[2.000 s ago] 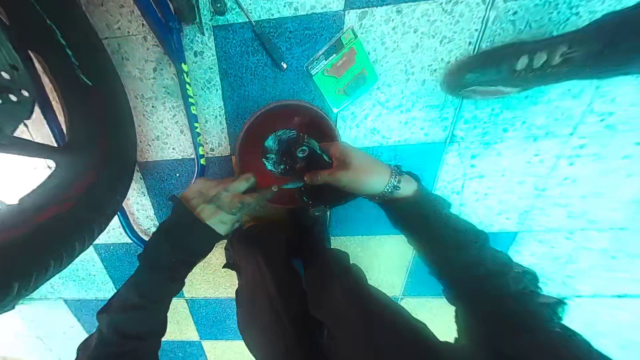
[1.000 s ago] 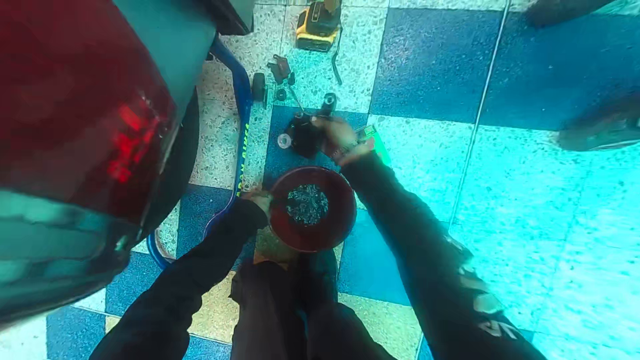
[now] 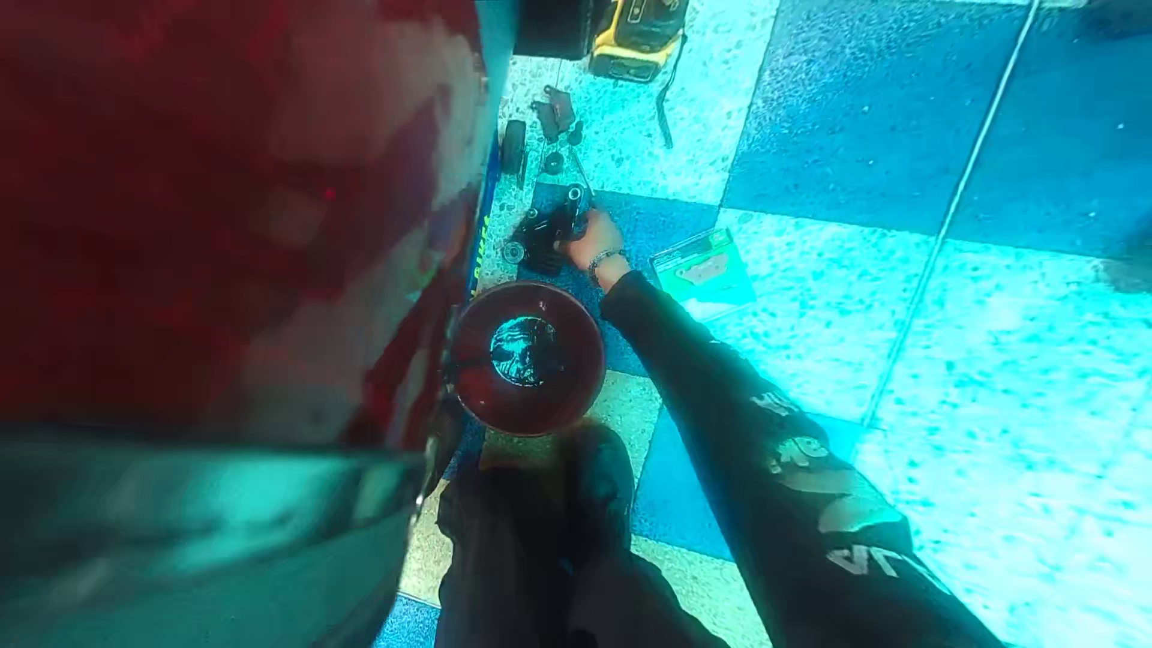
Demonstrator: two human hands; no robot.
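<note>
My right hand [image 3: 591, 241] is at the edge of a dark mechanical part [image 3: 540, 238] on the floor; whether the fingers grip it is too unclear to tell. Below it stands a round dark red basin [image 3: 576, 396] with shiny liquid [image 3: 525, 351] inside. My left hand is hidden or outside the view. Just above the right hand lie a thin metal rod [image 3: 581, 171], a small black ring [image 3: 553, 163] and a black cylindrical piece [image 3: 513, 147]. Small brown parts [image 3: 553, 112] lie a little farther up.
A large glossy red and grey body panel [image 3: 225, 225] fills the left side. A blue bar [image 3: 486, 216] with yellow lettering runs beside it. A yellow and black power-tool battery [image 3: 630, 54] lies at the top. Right of my hand lies a green and clear package [image 3: 706, 274].
Two seconds ago both hands were at the basin with a dark part in it; one second ago my right hand was at the dark part beyond. My left hand has dropped from sight, and the panel covers more.
</note>
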